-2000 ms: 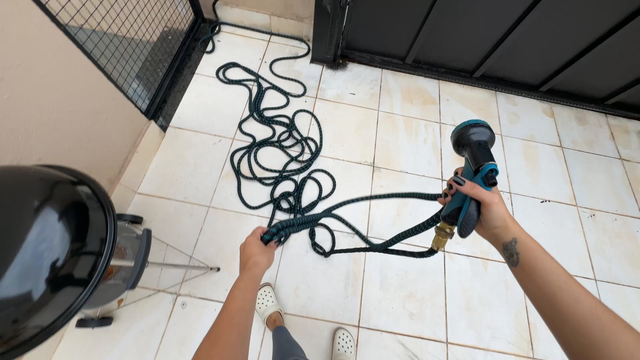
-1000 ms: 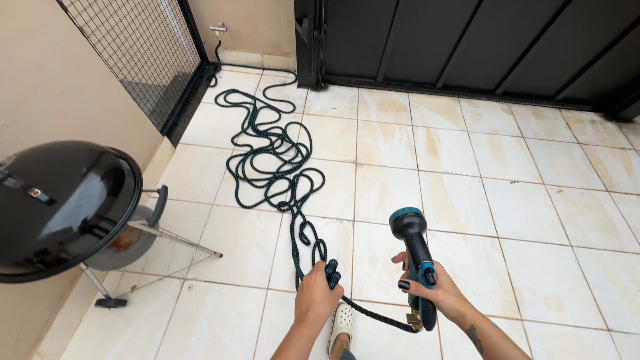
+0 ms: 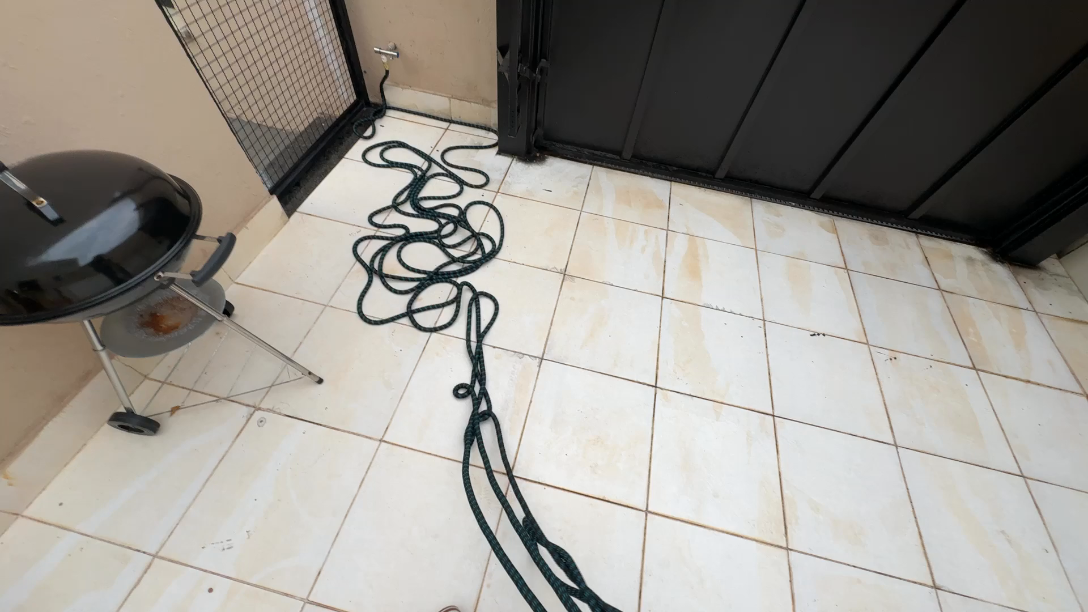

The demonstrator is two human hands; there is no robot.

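Observation:
Neither of my hands shows in the head view at this moment. A dark green and black fabric-covered garden hose (image 3: 427, 263) lies in tangled loops on the tiled floor. Several strands of it run toward me and leave the view at the bottom, right of the middle. At the far end the hose goes along the wall to a metal wall tap (image 3: 386, 53). The spray nozzle is out of view, so what my hands hold is hidden.
A black kettle barbecue (image 3: 93, 229) on thin legs and wheels stands at the left by the wall. Behind the hose are a black mesh gate (image 3: 272, 76) and a large black metal gate (image 3: 722, 93). Light tiles (image 3: 714, 459) cover the floor.
Both hands, one on the hose and one on the spray nozzle in the earlier frames, have gone out of view. The near strands now stretch toward the bottom edge. The view has shifted.

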